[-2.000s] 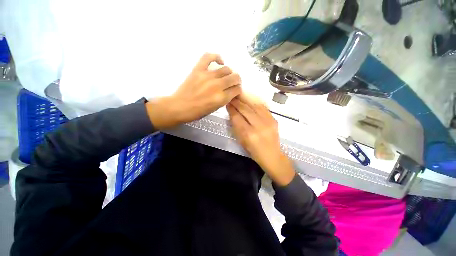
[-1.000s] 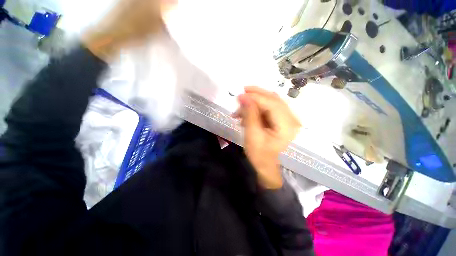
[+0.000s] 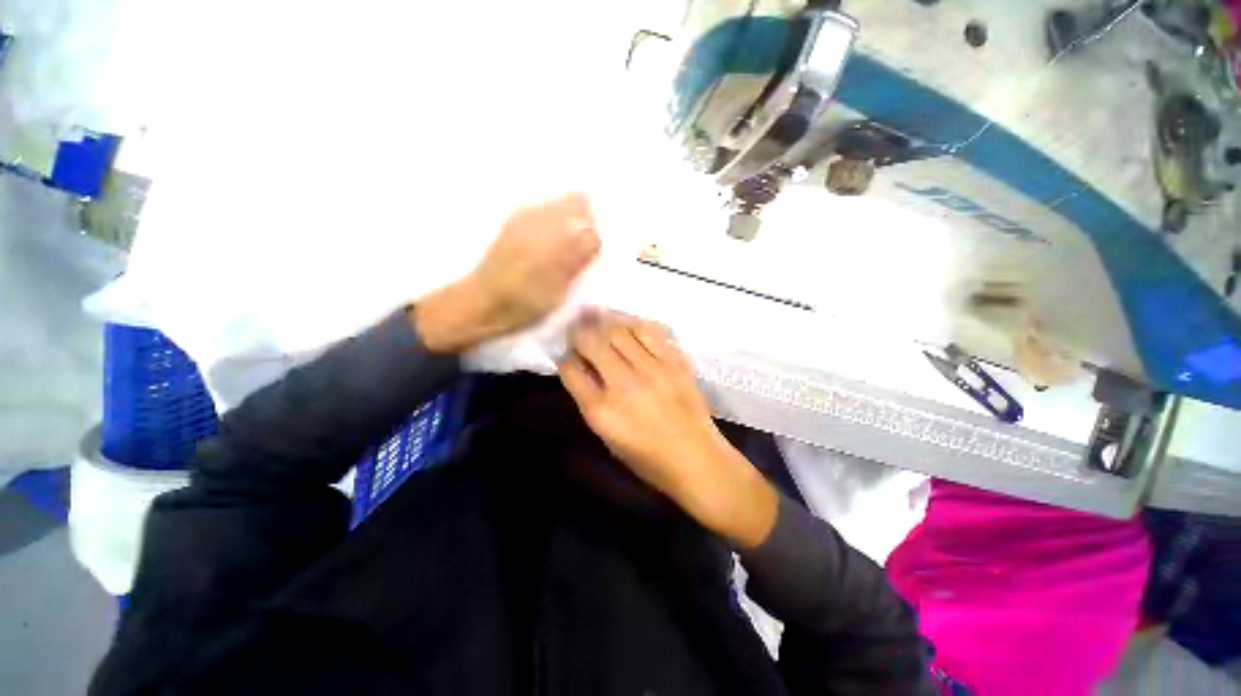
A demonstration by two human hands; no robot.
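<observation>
White fabric (image 3: 313,163), overexposed, spreads over the table on the left and hangs over its front edge. My left hand (image 3: 534,267) is closed on the fabric, slightly blurred, left of the sewing machine's needle area. My right hand (image 3: 640,394) lies at the table's front edge, below and right of the left hand, its curled fingertips pinching the fabric edge. The sewing machine (image 3: 953,177), white with a teal band, stands to the right. Its presser foot area (image 3: 746,190) is above and right of both hands. The exact fold in the fabric is washed out by glare.
Dark-blue thread snips (image 3: 977,382) lie right of the needle, beside a tan scrap (image 3: 1048,356). A metal fitting (image 3: 1124,432) sits at the table edge. The ruler-marked edge (image 3: 871,424) runs along the front. Bright pink fabric (image 3: 1028,585) is lower right. A blue basket (image 3: 157,394) is at left.
My left hand has come back from the upper left to beside my right hand. My right hand has moved left and down to the table edge. The view has shifted.
</observation>
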